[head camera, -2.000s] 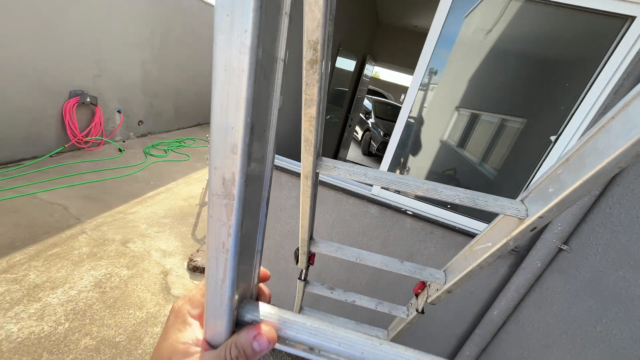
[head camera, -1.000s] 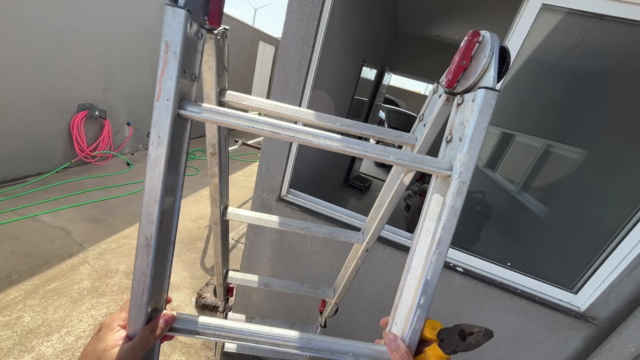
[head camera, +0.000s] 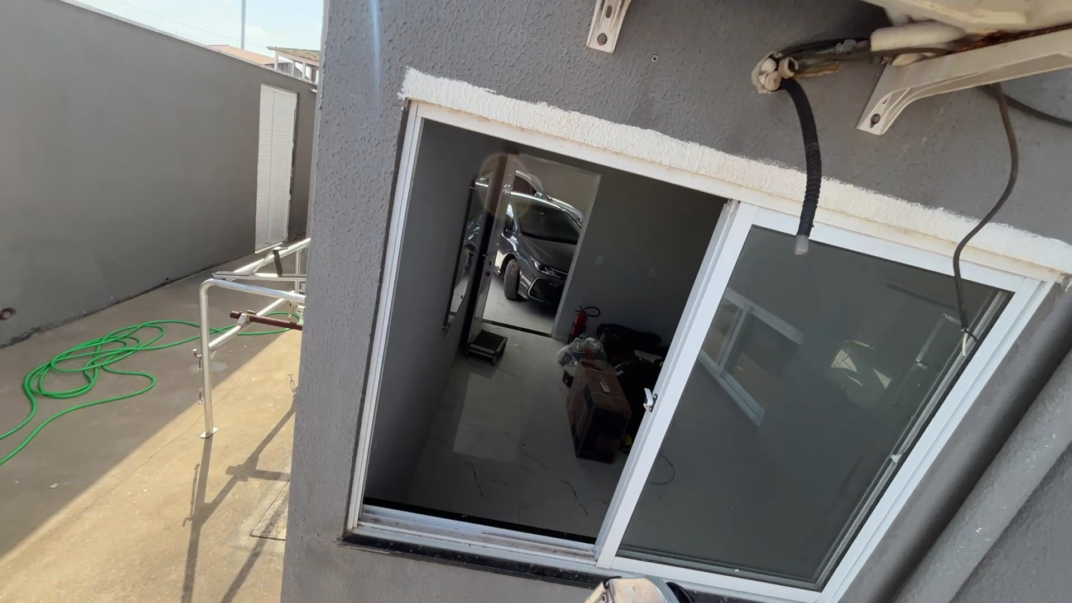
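Observation:
Neither of my hands shows in the head view. At the bottom edge, just under the window, a small part of the ladder's metal top (head camera: 638, 590) pokes into view; the rest of it is hidden below. A white-framed sliding window (head camera: 670, 385) fills the middle, its left half open onto a room. From the wall above it, a black corrugated hose (head camera: 811, 159) hangs down in front of the glass, beside a bundle of pipe ends (head camera: 772, 74). A thin dark cable (head camera: 1012, 159) dangles farther right.
Metal brackets (head camera: 900, 92) jut from the wall at the upper right. A grey pipe (head camera: 988, 494) runs down the lower right. At left stand a metal tube frame (head camera: 206, 360) and a coiled green hose (head camera: 92, 356). Inside are a cardboard box (head camera: 597, 410) and a car (head camera: 540, 243).
Both hands, seen on the ladder one second ago, are out of view, as are the yellow-handled pliers. The view has swung up to the window and wall.

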